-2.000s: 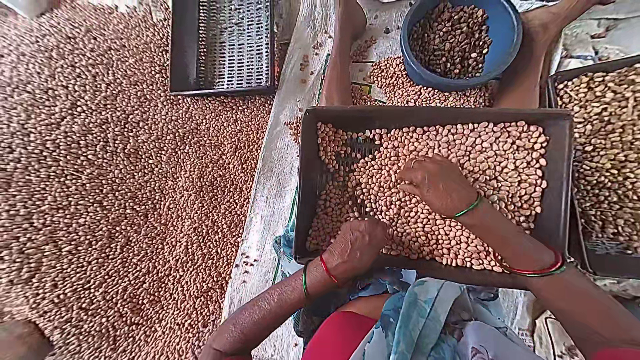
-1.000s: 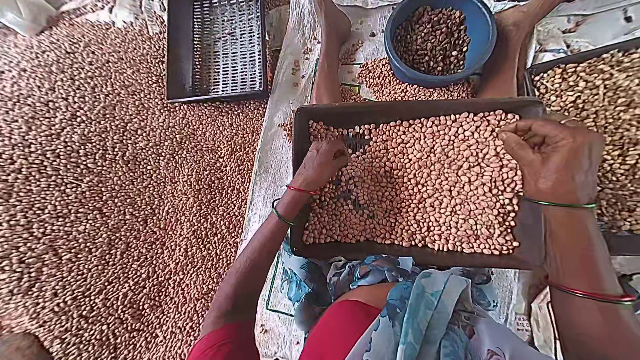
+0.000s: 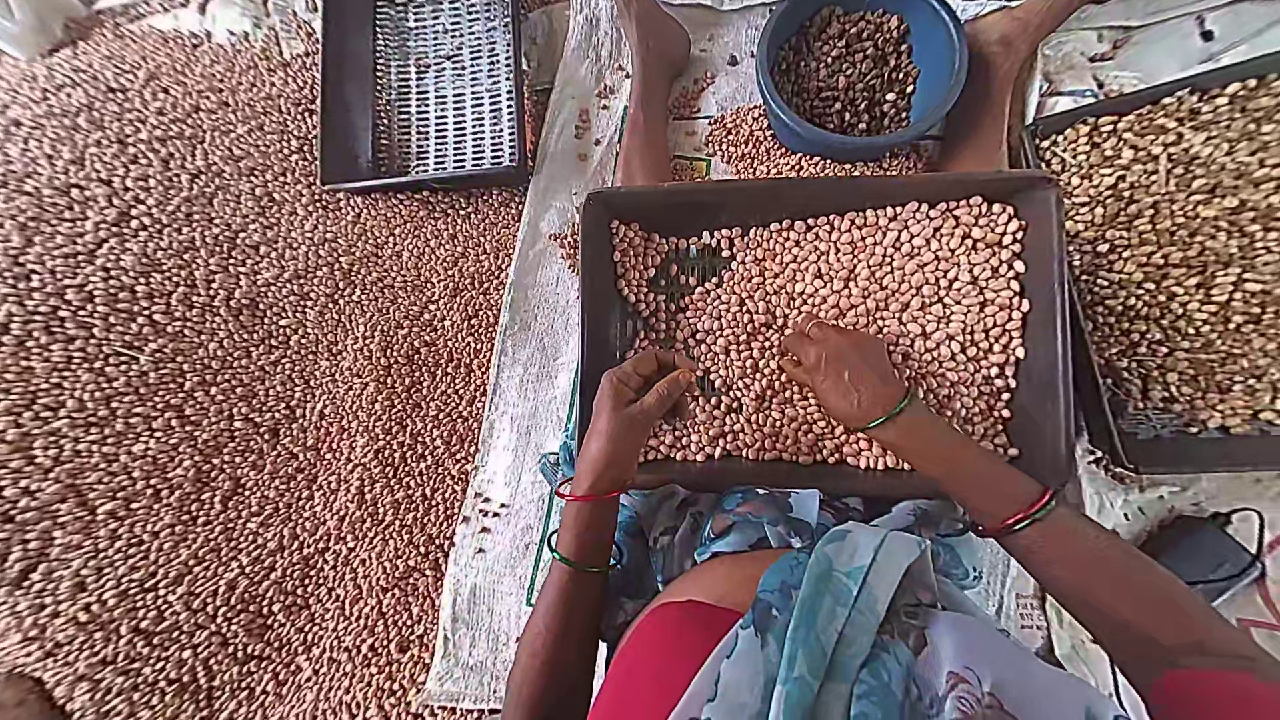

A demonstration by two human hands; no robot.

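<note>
A dark plastic tray with a slotted bottom [image 3: 1045, 330] rests across my lap, holding a layer of pinkish-brown nuts or beans [image 3: 930, 270]. My left hand [image 3: 640, 400] is over its lower left part, thumb and forefinger pinched together; whether something small is between them cannot be told. My right hand [image 3: 845, 370] reaches into the middle of the layer, fingertips bent down among the pieces; what they touch is hidden. Slots of the tray's bottom show at the upper left and near my left fingertips.
A blue plastic bowl [image 3: 950, 65] of darker pieces stands between my feet, beside a small loose pile [image 3: 735, 140]. An empty slotted tray [image 3: 450, 90] lies at the upper left, by a large heap [image 3: 250, 400]. Another tray [image 3: 1180, 455] of yellowish-brown pieces is at right.
My right hand has moved from the tray's upper right edge back to the middle of the layer. My left hand has moved down from the upper left part.
</note>
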